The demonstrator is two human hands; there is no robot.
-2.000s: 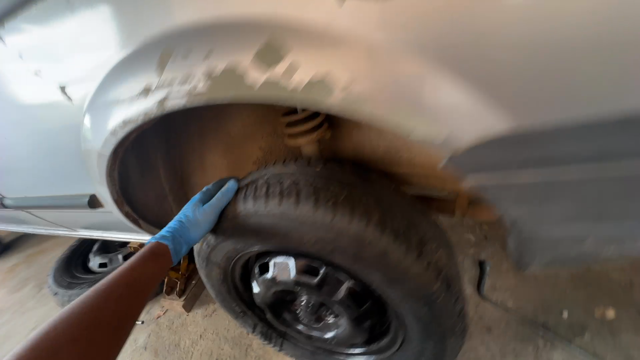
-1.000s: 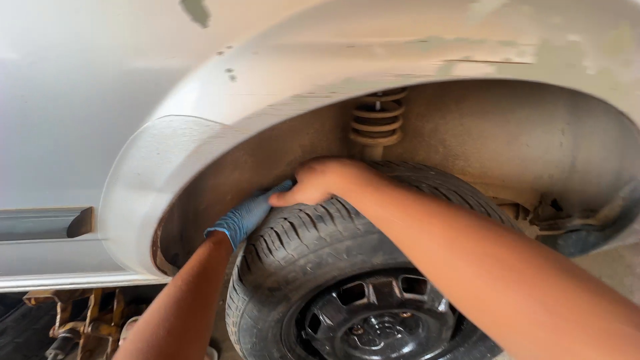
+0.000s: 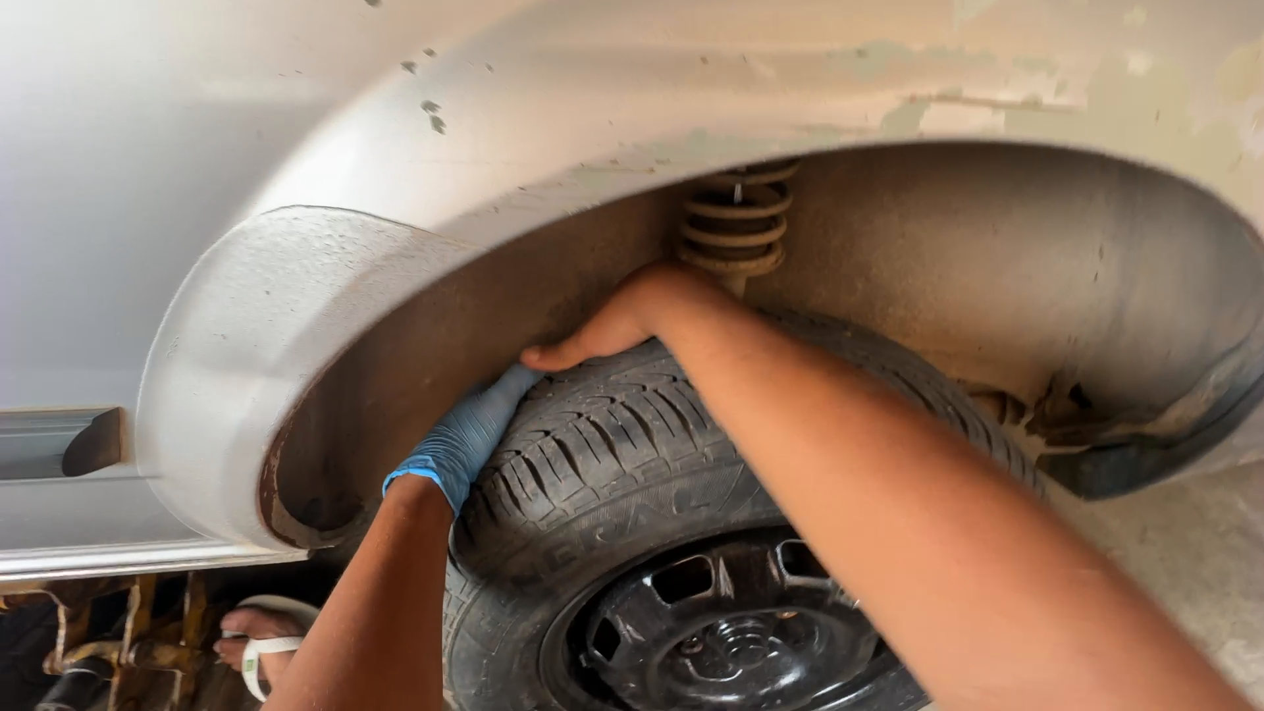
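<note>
A car tyre (image 3: 612, 454) on a black steel wheel rim (image 3: 731, 632) stands within the wheel arch of a silver car. My left hand (image 3: 474, 425), in a blue glove, lies against the upper left of the tread, its fingertips hidden behind the tyre. Bare, my right hand (image 3: 632, 311) rests over the top of the tread, thumb beside the left hand's fingers; its other fingers are out of sight behind the tyre. Above the tyre, a coil spring (image 3: 736, 232) shows inside the arch.
The fender (image 3: 592, 89) with chipped paint curves close above the hands. A rusty yellow metal jack or stand (image 3: 128, 632) is under the sill at lower left, near a sandalled foot (image 3: 262, 632). A dark flap or liner edge (image 3: 1116, 469) hangs at right.
Two seconds ago only the gloved left hand showed, on the tyre. My bare right hand has since come onto the top of the tread. The view has moved closer to the arch.
</note>
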